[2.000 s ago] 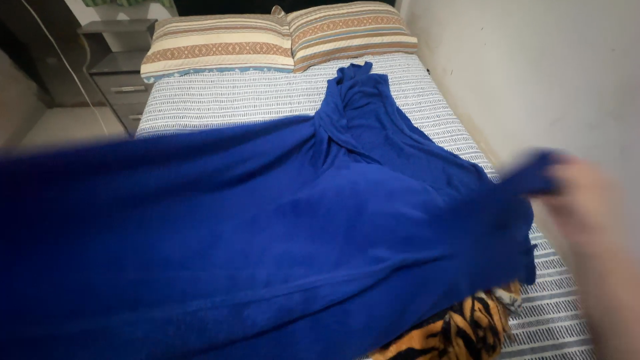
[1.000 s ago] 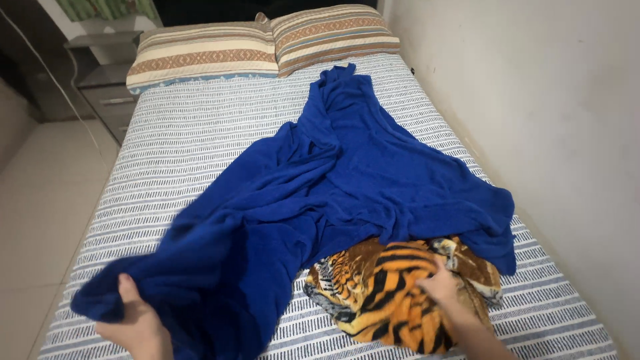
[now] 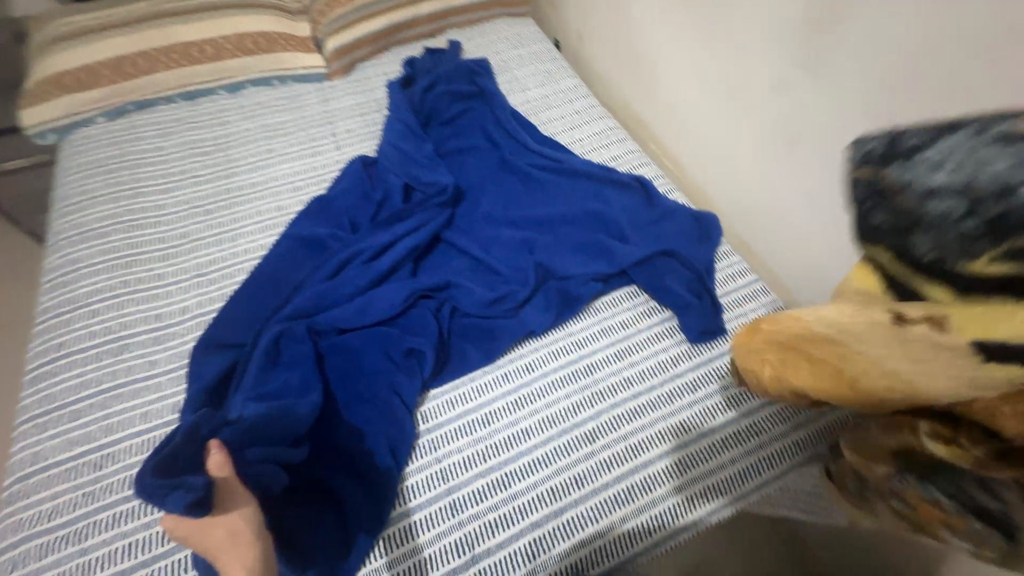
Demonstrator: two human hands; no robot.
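Note:
A blue fleece-like blanket point(image 3: 496, 216) lies rumpled across the bed, its far end near the pillows. At the lower left, my left hand point(image 3: 228, 512) grips the near corner of that blanket, thumb on top and fingers hidden in the folds. On the right, a bundled cloth with tiger stripes point(image 3: 920, 352), orange, yellow and black, hangs in the air beyond the bed's edge, blurred. My right hand is not visible; the bundle or the frame edge hides it.
The bed has a striped blue-and-white sheet point(image 3: 592, 416). Two striped pillows, left point(image 3: 176, 60) and right point(image 3: 416, 24), lie at its head. A pale wall point(image 3: 720, 104) runs along the right side. Part of a grey bedside cabinet point(image 3: 24, 176) shows at the far left.
The tiger-striped cloth, a second ago on the bed under my right hand, is now up off it at the right. My left hand still holds the blue blanket. The view has moved closer.

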